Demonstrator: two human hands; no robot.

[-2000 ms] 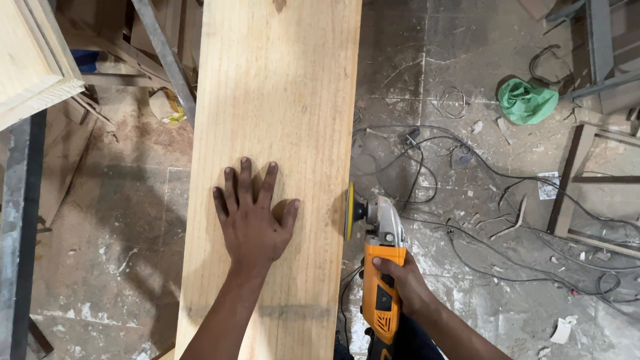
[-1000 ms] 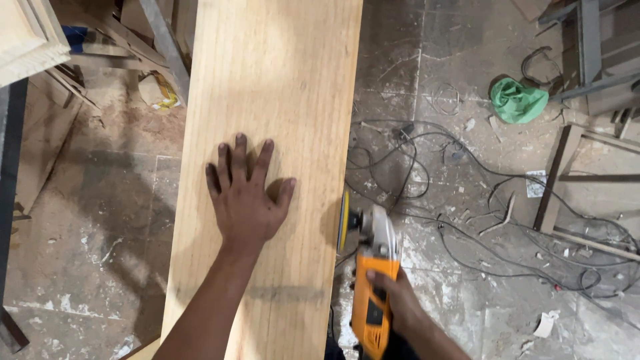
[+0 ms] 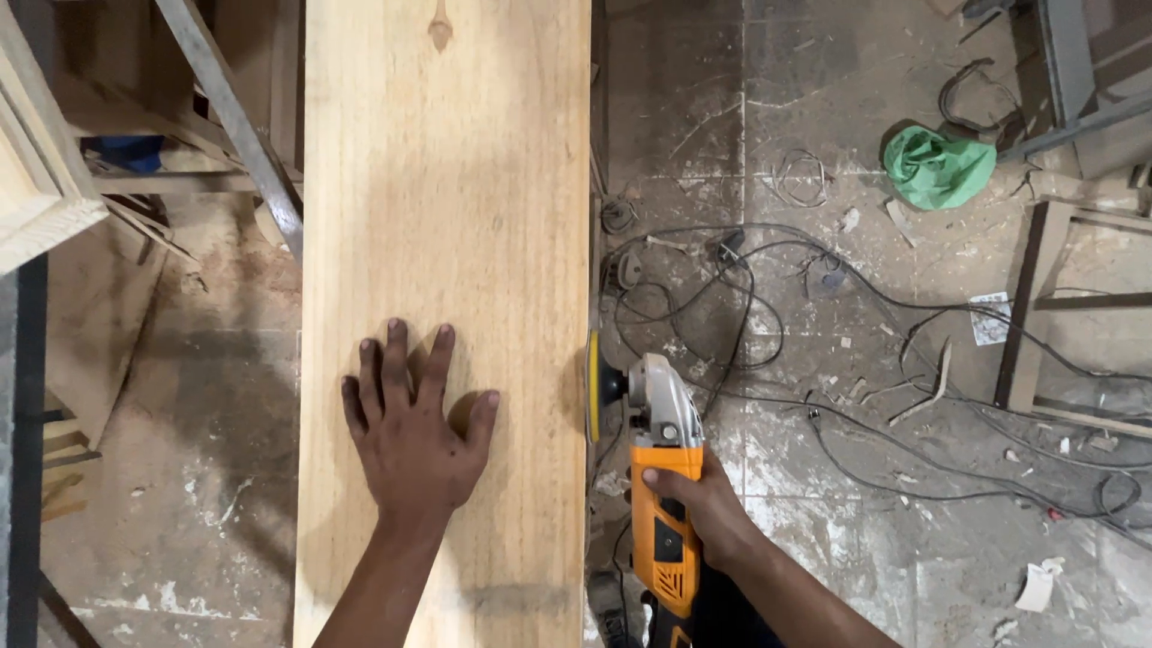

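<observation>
A long, pale wooden board runs from top to bottom of the view. My left hand lies palm down on its face, fingers spread, holding nothing. To the right of the board, my right hand is wrapped around the orange body of an angle grinder or polisher with a silvery gear head. Its yellow-rimmed sanding disc stands on edge against or right beside the board's right edge; exact contact is hard to tell. Most of my right fingers are hidden behind the tool.
Black electric cables lie tangled on the dusty floor at right, near a crumpled green plastic bag and a wooden frame. At left are a framed wooden piece, a slanting metal bar and a dark beam.
My right hand and the tool have shifted slightly along the board's right edge, away from me, since one second ago. My left hand stays spread on the board.
</observation>
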